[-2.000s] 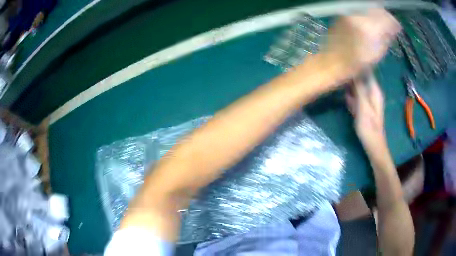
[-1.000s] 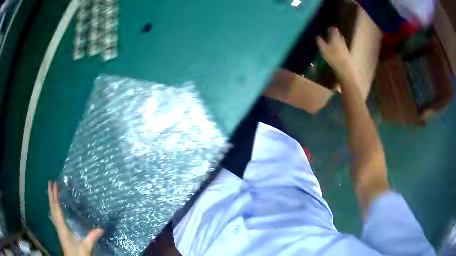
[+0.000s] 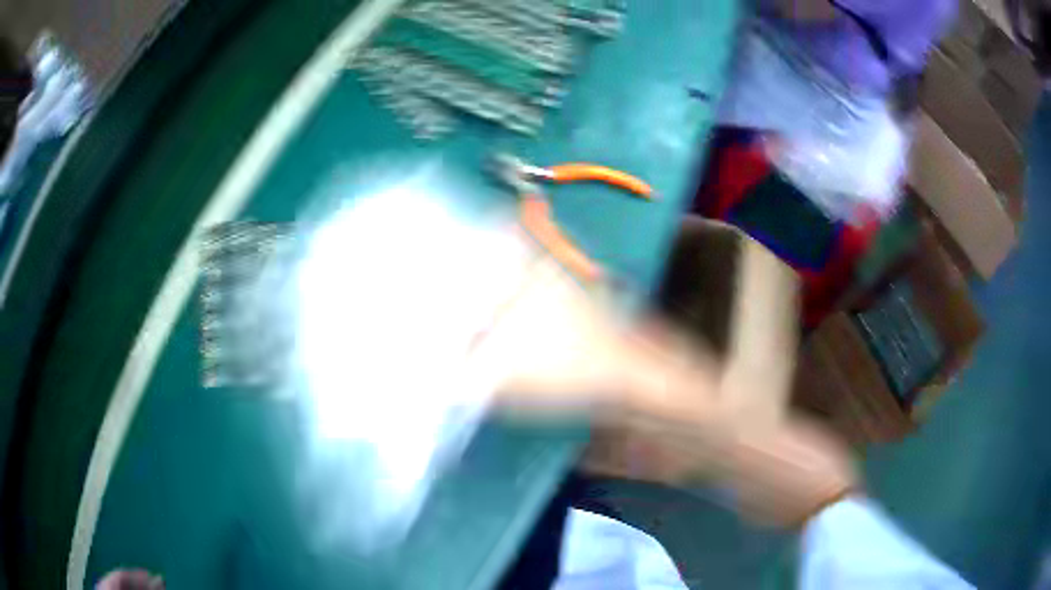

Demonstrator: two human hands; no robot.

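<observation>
Bubble wrap (image 3: 392,346) lies on the green bench, its middle washed out by glare. My right hand (image 3: 553,346) is blurred over its right side; whether it grips the wrap or anything else cannot be told. My left hand (image 3: 129,580) shows only as a small piece at the bottom left edge, away from the wrap. Small circuit board strips (image 3: 246,305) lie at the left, partly behind the hazy wrap edge. Diagonal cutters (image 3: 586,176) with orange handles lie spread just above my right hand.
More board strips (image 3: 484,69) lie at the top of the bench. The dark green conveyor (image 3: 138,219) with its pale edge strip runs along the left. Open cardboard boxes (image 3: 763,334) stand right of the bench. A neighbouring person's purple sleeve and a crumpled clear bag (image 3: 841,133) are at the upper right.
My right hand has moved from the box beside the bench to over the bubble wrap. My left hand is now almost out of the picture. The view has turned, and the cutters show again.
</observation>
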